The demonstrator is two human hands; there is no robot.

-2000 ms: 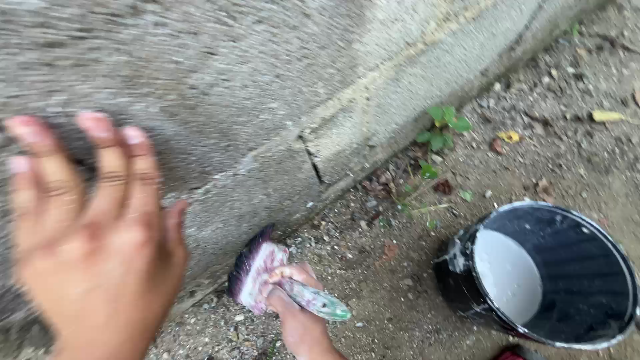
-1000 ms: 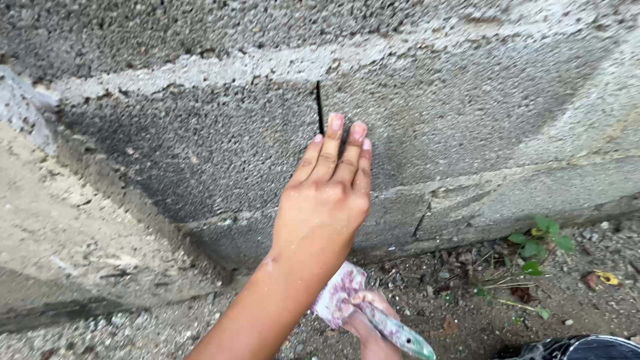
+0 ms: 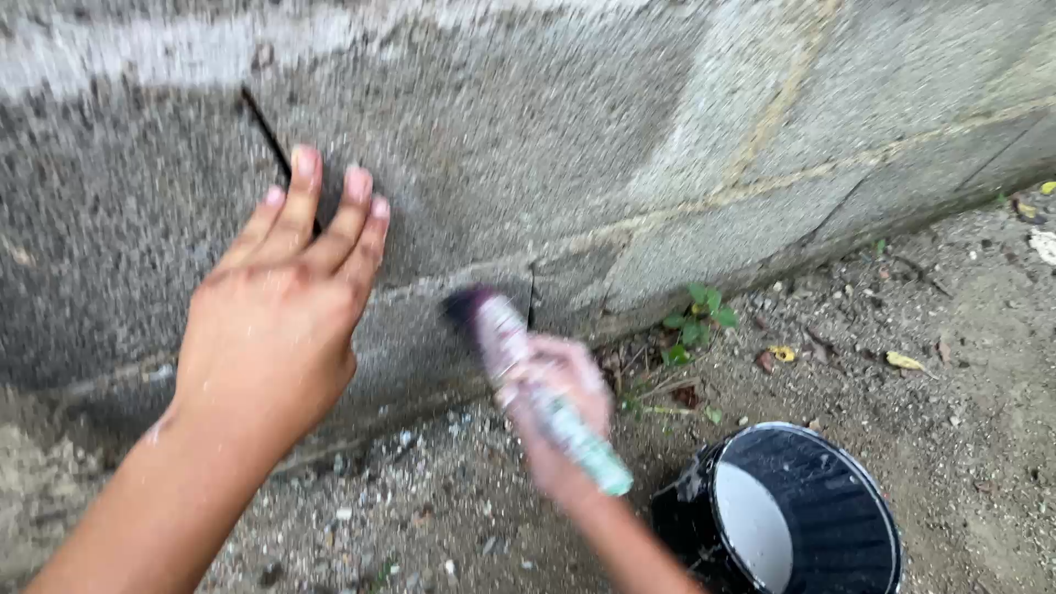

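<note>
My left hand [image 3: 285,289] is spread with its fingers apart against the concrete block wall [image 3: 528,148], over a dark vertical gap between blocks. Nothing is held in it. My right hand [image 3: 569,396], blurred, is closed around a paintbrush [image 3: 503,330] with dark bristles, a whitish, paint-smeared middle and a pale green handle end. The bristles are in front of the wall's lower course; whether they touch it cannot be told. Below and to the right of the brush stands a black bucket [image 3: 689,511] with white paint [image 3: 751,524] inside.
Gravelly soil [image 3: 973,396] runs along the foot of the wall. A small green plant [image 3: 697,322] grows at the wall's base, with a yellow leaf [image 3: 782,353] and other fallen leaves near it. Cracks and pale mortar lines cross the wall.
The brush in my right hand, low near the ground before, is now raised in front of the lower blocks. My left hand's fingers have spread slightly. The view has shifted, showing the bucket's opening again.
</note>
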